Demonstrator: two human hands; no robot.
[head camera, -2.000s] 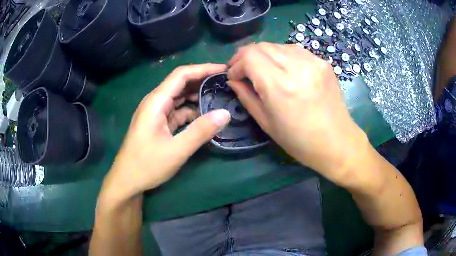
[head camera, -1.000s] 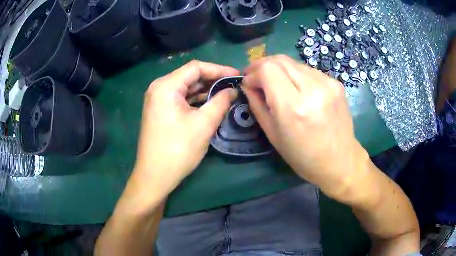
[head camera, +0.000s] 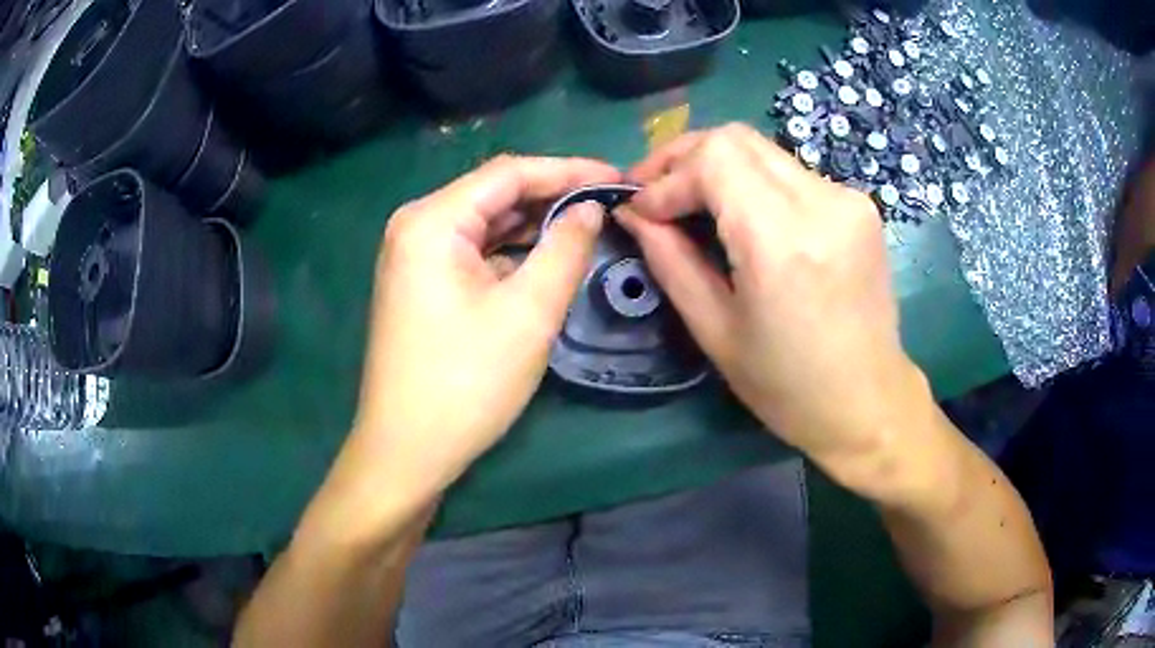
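A black rounded-square housing (head camera: 621, 361) lies open side up on the green bench in front of me, with a round hollow boss (head camera: 631, 289) in its floor. My left hand (head camera: 475, 298) grips its left and far rim, the thumb inside against the far wall. My right hand (head camera: 773, 279) is at the far rim, its thumb and fingers pinched together beside the left thumb. Whether a small piece is between the right fingertips is hidden. The right hand covers the right side of the housing.
Stacks of black housings stand at the back (head camera: 469, 57) and left (head camera: 177, 291); another housing (head camera: 652, 38) sits at back centre. A pile of button pieces (head camera: 874, 114) lies back right beside silvery bubble wrap (head camera: 1045, 215). A yellow-tan patch (head camera: 666, 122) is behind my hands.
The left hand's thumb has moved from over the housing's middle to its far inner wall, close to the right fingertips. The boss shows more clearly. The whole view has shifted a little.
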